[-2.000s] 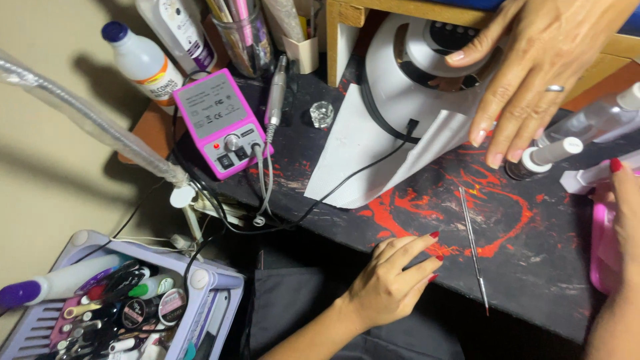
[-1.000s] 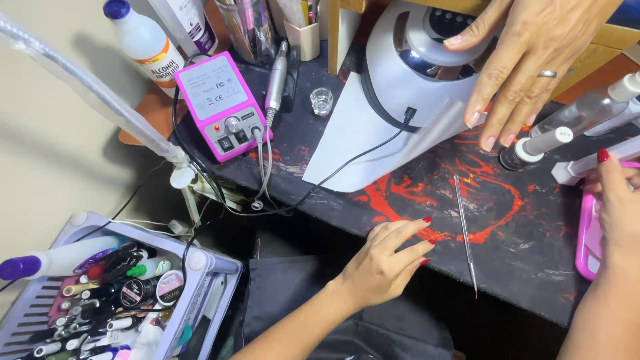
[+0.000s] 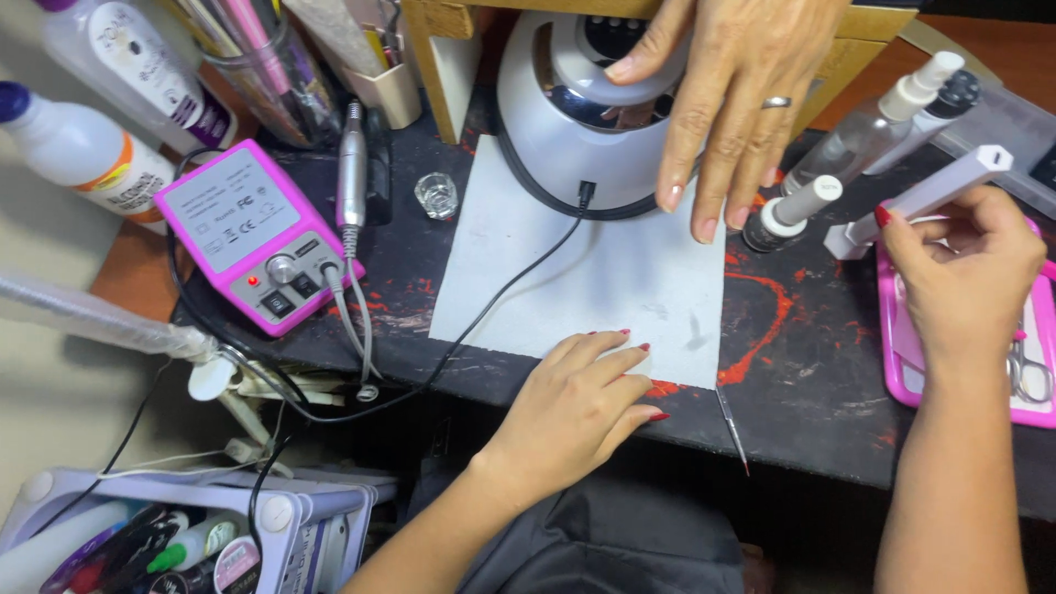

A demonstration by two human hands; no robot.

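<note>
My left hand point(image 3: 569, 404) rests, fingers spread, on the near edge of a white sheet point(image 3: 660, 305). With my right hand point(image 3: 965, 272) I grip a white hexagonal stick-shaped device point(image 3: 924, 198) by its shaft, over a pink tray point(image 3: 895, 363) with scissors point(image 3: 1030, 371) in it. Another person's hand point(image 3: 734, 115), with a ring, lies over the white nail lamp point(image 3: 553, 124), its fingertips above the sheet. A thin brush point(image 3: 732, 433) sticks out from under the sheet's right corner. Left of the fingertips of my right hand stands a nail polish bottle point(image 3: 784, 216).
A pink nail drill box point(image 3: 239, 214) with its handpiece point(image 3: 352, 173), a small glass cup point(image 3: 436, 195) and an alcohol bottle point(image 3: 99, 165) stand at the left. A black cable point(image 3: 503, 289) crosses the sheet. A spray bottle point(image 3: 866, 124) stands at the back right; a filled cart point(image 3: 280, 511) is lower left.
The white sheet now lies flat and reaches nearer the table edge, over part of the brush. My left hand now touches it. My right hand now has the white device in its grip.
</note>
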